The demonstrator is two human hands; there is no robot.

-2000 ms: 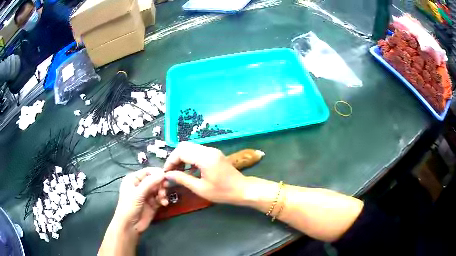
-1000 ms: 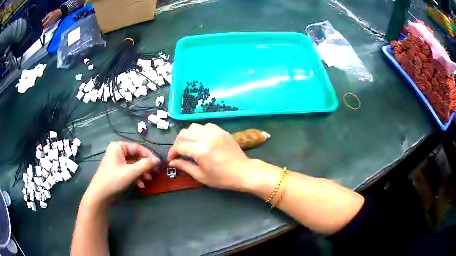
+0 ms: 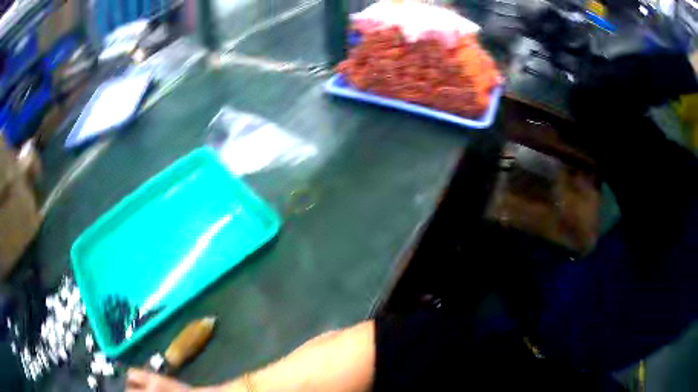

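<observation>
My right hand (image 3: 153,380) is at the bottom left, blurred and cut off by the lower edge; its fingers and anything in them cannot be made out. My left hand is out of the picture. A tool with a tan-brown handle (image 3: 191,342) lies on the bench just above my right hand. The turquoise tray (image 3: 229,187) is beyond it, with small black pieces (image 3: 117,315) in its near left corner. White connectors (image 3: 57,329) lie heaped left of the tray, and a few lie by its near corner. The red-brown block is not in view.
A clear plastic bag (image 3: 260,145) and a thin yellow ring (image 3: 303,200) lie beyond and right of the tray. A blue-rimmed tray (image 3: 413,107) of orange-red parts stands at the far bench edge. Cardboard (image 3: 15,207) is at far left. Dark clothing (image 3: 612,276) fills the right side.
The view has swung right and blurred, so the bench things appear shifted left. My left hand and the red-brown block have left the picture; my right hand is now at the lower edge.
</observation>
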